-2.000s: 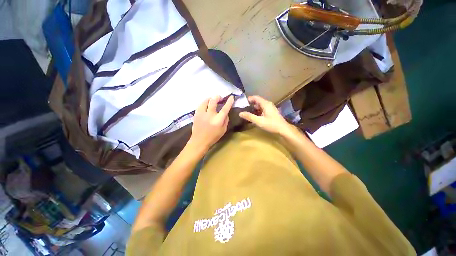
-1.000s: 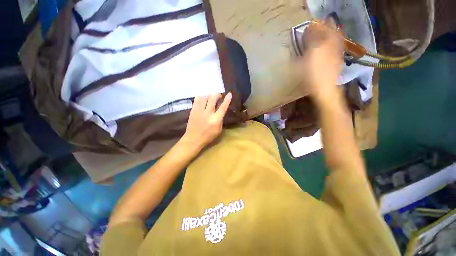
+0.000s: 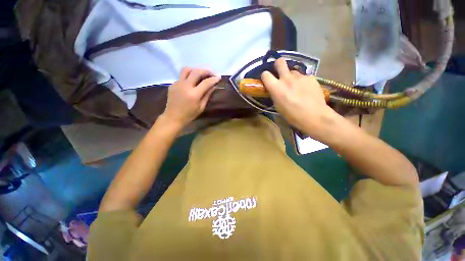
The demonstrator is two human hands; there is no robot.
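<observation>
The brown garment [image 3: 148, 104] lies over the dark padded board [image 3: 288, 35], its white lining [image 3: 178, 53] with dark brown bands facing up. My right hand [image 3: 298, 97] is closed around the orange-brown handle of the steam iron [image 3: 247, 87]. The iron lies on the garment's brown edge near the board's rounded end, its tip pointing left. My left hand [image 3: 188, 94] rests at the seam between lining and brown edge, just left of the iron's tip, fingertips on the cloth. Whether the fingers pinch the cloth is hard to tell.
The ribbed hose [image 3: 377, 99] runs from the iron to the upper right. The scorched iron rest [image 3: 377, 41] is right of the board on the tan table cover [image 3: 326, 30]. A white piece [image 3: 310, 144] shows below the iron. Crates and clutter stand at lower right.
My right hand has taken the iron from its rest and brought it left onto the garment. My left hand has left its two-handed hold on the edge and lies further left.
</observation>
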